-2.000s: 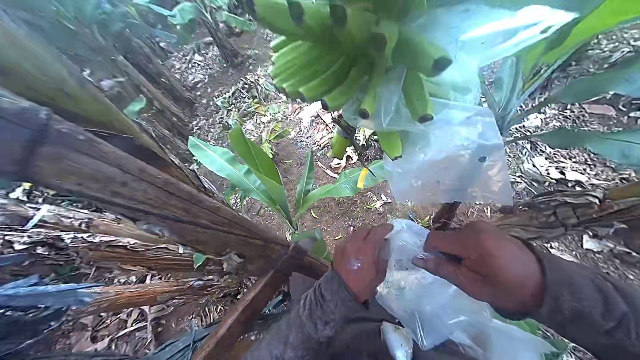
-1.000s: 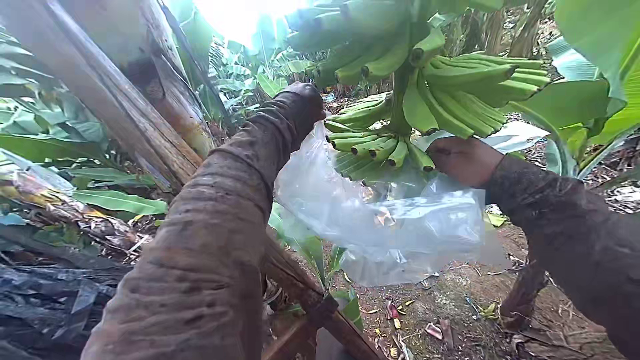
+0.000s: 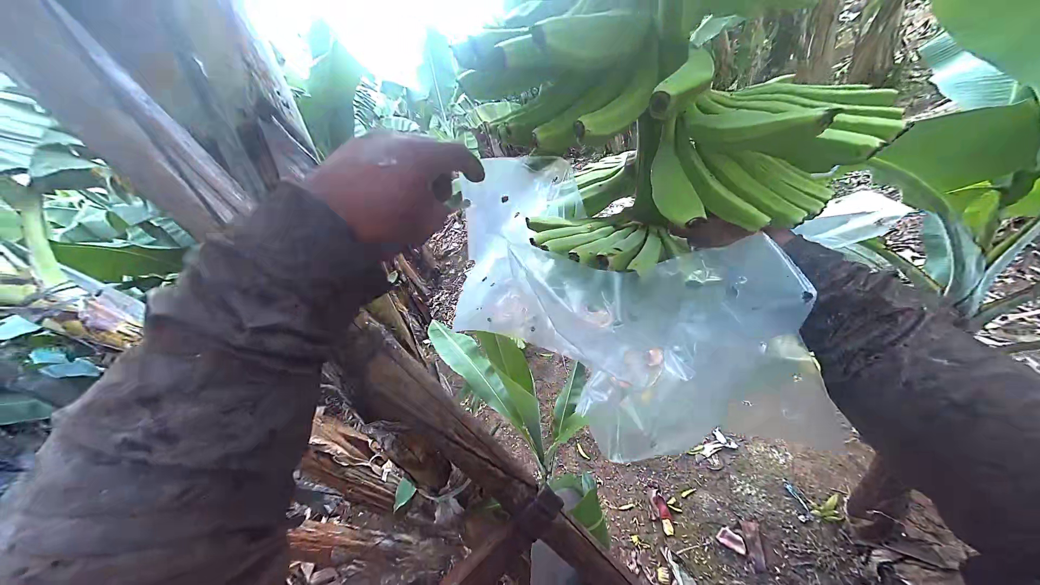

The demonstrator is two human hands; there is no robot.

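A bunch of green bananas (image 3: pixel 739 146) hangs from above at centre right. Around its lower hand of fruit spreads a clear plastic sheet or bag (image 3: pixel 634 333) with small holes. My left hand (image 3: pixel 394 187) grips the upper left corner of the plastic between thumb and fingers, left of the bunch. My right hand (image 3: pixel 731 233) reaches in behind the lower bananas on the right, near the plastic's upper edge. Most of it is hidden by the fruit, so its grip does not show. Dark, soiled sleeves cover both arms.
A thick banana pseudostem (image 3: pixel 162 97) leans at the upper left. Two wooden poles, one of them a long diagonal pole (image 3: pixel 455 422), cross low at centre. A young banana plant (image 3: pixel 504 374) grows beneath the plastic. Broad leaves (image 3: pixel 959 162) stand at the right, and dry litter covers the soil.
The plastic, bunched low between both hands two seconds ago, is now spread out below and around the bunch. My left hand has come down from its raised place. The view has tilted up.
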